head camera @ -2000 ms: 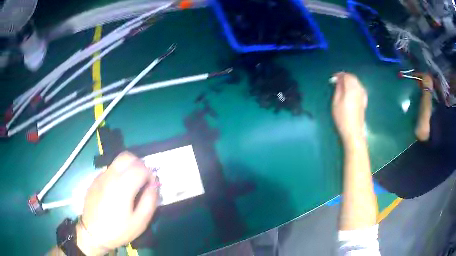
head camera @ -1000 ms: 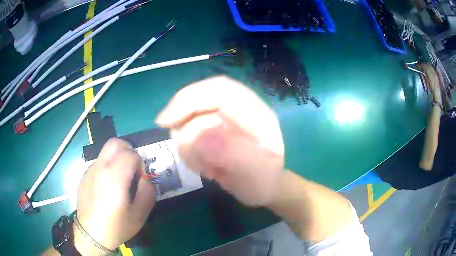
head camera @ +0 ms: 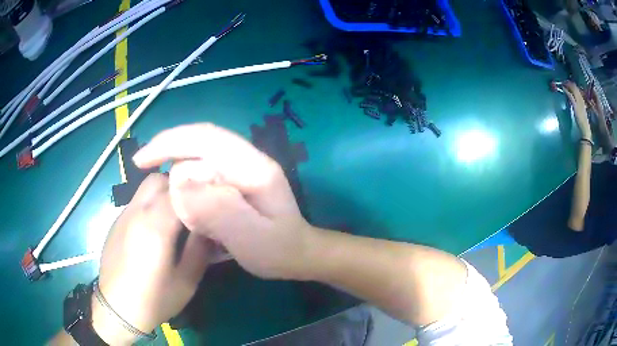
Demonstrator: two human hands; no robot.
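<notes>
My left hand [head camera: 145,253] is closed over one branch of a white cable [head camera: 64,264], which runs from a red connector [head camera: 30,263] under the hand. The other branch [head camera: 115,155] lies diagonally up the mat. My right hand [head camera: 233,203] is bent over the left fingertips and touches or nearly touches them. Both sets of fingertips, the cable's coloured wire end and anything in the right fingers are hidden. The pale card is almost wholly covered by my hands. A pile of small black pieces [head camera: 396,101] lies farther off, right of centre.
More white cables [head camera: 162,82] with red connectors lie at upper left across a yellow line [head camera: 122,88]. Two blue-rimmed trays [head camera: 392,28] of black pieces stand at the back. Black tape [head camera: 277,138] lies beyond my hands. Another person's arm [head camera: 580,155] is at right.
My right hand has come from the far right of the mat, over the card, and down to the left fingertips. The left hand stays at the card. The view has shifted slightly.
</notes>
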